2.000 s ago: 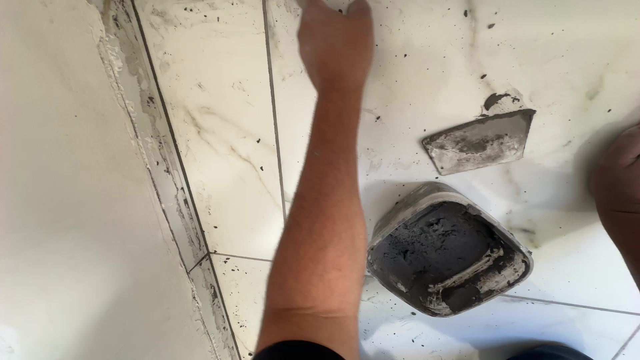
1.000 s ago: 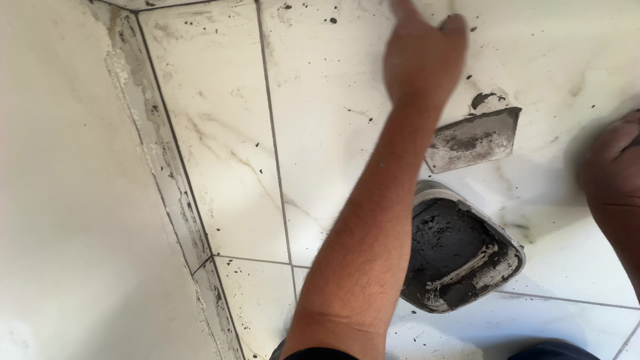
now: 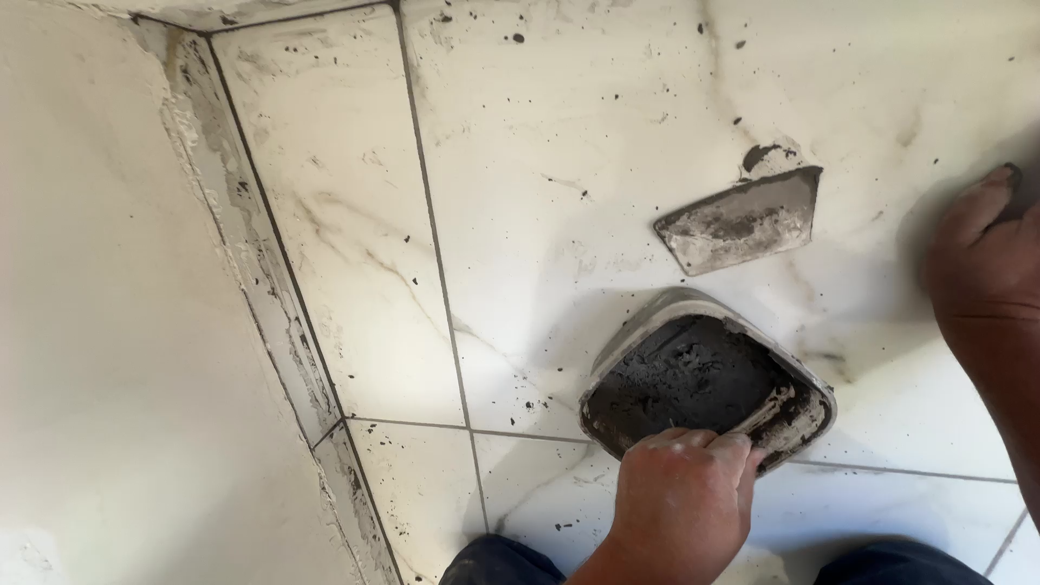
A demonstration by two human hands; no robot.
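Observation:
A square-mouthed tub (image 3: 621, 357) stands on the tiles, holding dark grey grout-like paste (image 3: 691, 378). A narrow, light, paste-smeared strip (image 3: 764, 410) lies inside it at the right. My left hand (image 3: 691, 487) is at the tub's near side, fingers bent down over the rim beside the strip's lower end; its fingertips are hidden, so its hold is unclear. Beyond the tub, a flat four-sided scraper-like plate (image 3: 743, 223), smeared grey, lies on the floor beside a dark smear. My right hand (image 3: 983, 252) is at the right edge, fingers partly bent and partly cut off.
Marble-look floor tiles (image 3: 520, 162) with dark joints carry scattered dark crumbs. A pale wall (image 3: 122, 284) rises at the left, with a smeared tile skirting strip (image 3: 268, 301) along its foot. My trouser-covered legs (image 3: 504, 561) show at the bottom edge.
My left hand has moved from the far part of the floor back to the tub's near side. The tub and the flat plate have stayed on the floor. My right hand remains at the right.

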